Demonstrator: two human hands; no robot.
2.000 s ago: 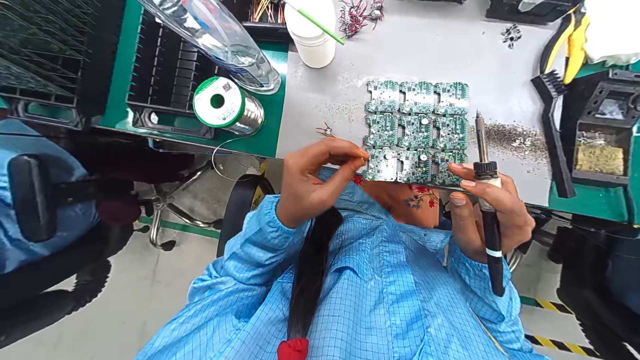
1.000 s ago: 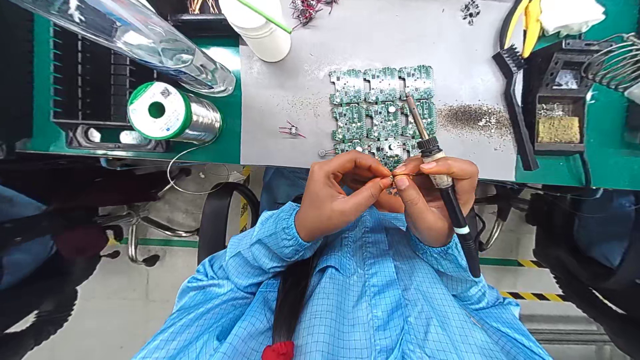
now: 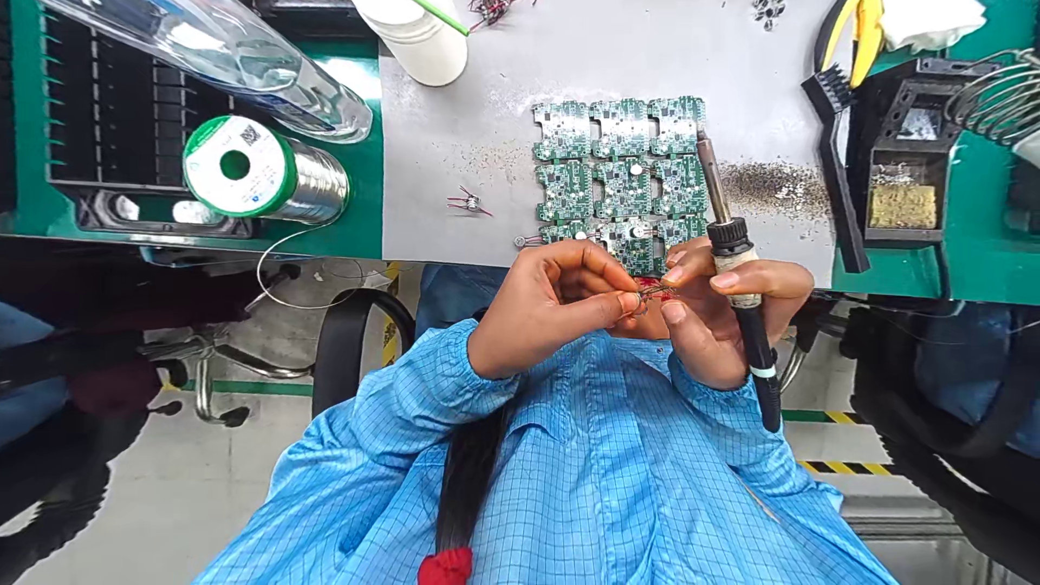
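Note:
My left hand [image 3: 561,305] pinches a small part with thin wire leads [image 3: 650,291] between thumb and fingertips, just off the front edge of the mat. My right hand [image 3: 731,305] touches the same leads with its fingertips and also holds a soldering iron [image 3: 743,325], its tip pointing up beside the boards. Behind both hands lies a panel of several green circuit boards [image 3: 621,191], some bearing round silvery parts. To the left on the mat is a small cluster of parts with red leads [image 3: 469,201]. The fingers partly hide the held part.
A solder wire spool [image 3: 244,166], a clear plastic bottle [image 3: 244,65] and a black slotted rack [image 3: 122,122] stand left. A white container [image 3: 426,49] is at the back. Rightwards lie a black brush [image 3: 837,162], yellow-handled pliers [image 3: 866,41] and an iron stand with sponge [image 3: 902,203].
My left hand was at the board panel's lower left corner two seconds ago; both hands have since come together in front of the panel, holding thin leads. The soldering iron stays in my right hand.

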